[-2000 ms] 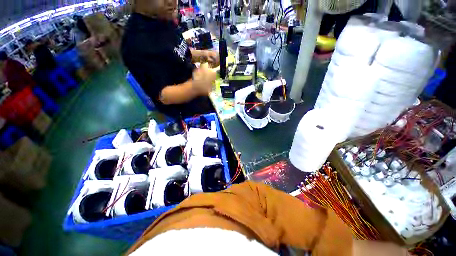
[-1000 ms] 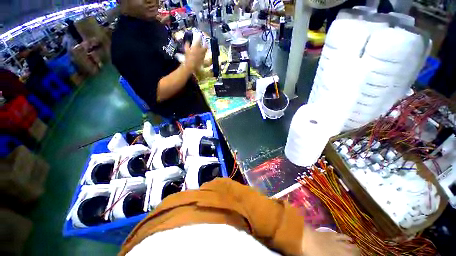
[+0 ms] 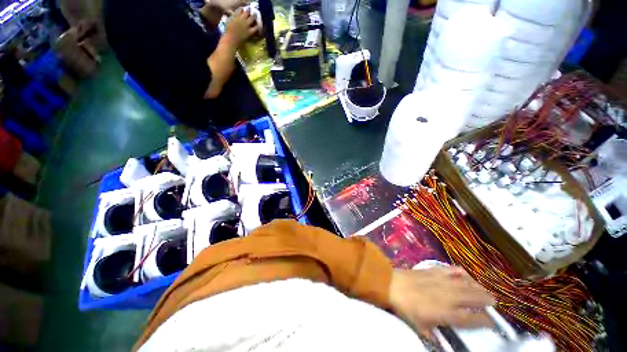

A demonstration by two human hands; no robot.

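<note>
My left hand (image 3: 440,295), in an orange sleeve, reaches in from the lower left over a white housing part (image 3: 481,337) at the bottom edge. The part is blurred and partly cut off; whether my fingers grip it cannot be told. A rounded white edge shows just behind the hand. A bundle of orange, red and dark wire leads (image 3: 474,240) lies beside the hand. My right hand is not in view.
A blue crate (image 3: 185,280) holds part-built units. One unit (image 3: 363,97) stands behind the bench sheet. White housing stacks (image 3: 447,75) stand near a carton (image 3: 491,240) of white fittings, with red wires (image 3: 570,103) behind. Another person (image 3: 161,51) works at the left.
The view has tilted down and my left hand shows more fully, with the white part now visible under it. One of the two units on the bench has gone since the earliest frame.
</note>
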